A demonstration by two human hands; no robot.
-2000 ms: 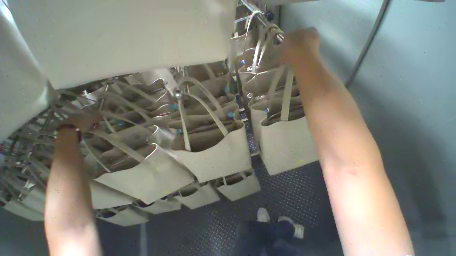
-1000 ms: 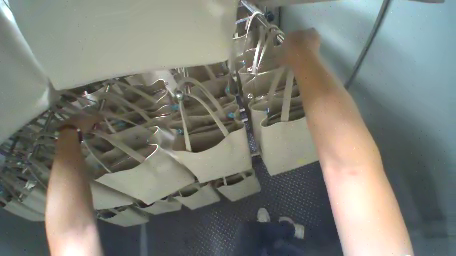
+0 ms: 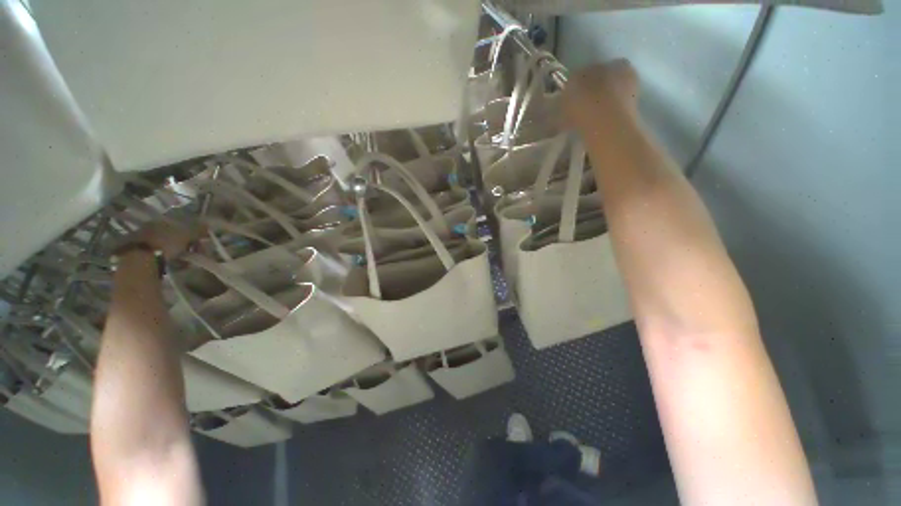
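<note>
Cream tote bags [image 3: 425, 321] with dark insides hang in rows on several levels of a metal rack. Their thin pale handles loop over shiny rails [image 3: 524, 38]. My right hand [image 3: 601, 91] is closed around the end of the upper right rail, beside the hanging handles. My left hand [image 3: 163, 240] is among the bag handles at the left, with a thin band on the wrist; its fingers are partly hidden and blurred, so I cannot tell what it holds. A large cream bag panel [image 3: 267, 74] hangs close to me at the upper left.
A pale grey-blue metal wall [image 3: 810, 178] with a dark seam stands at the right. The dark textured floor [image 3: 583, 380] shows below the bags. My shoes [image 3: 519, 428] and dark trousers are at the bottom centre. A lower row of bags [image 3: 464, 368] hangs near the floor.
Almost nothing has changed. The view has shifted very slightly; both hands stay at the same places on the rack.
</note>
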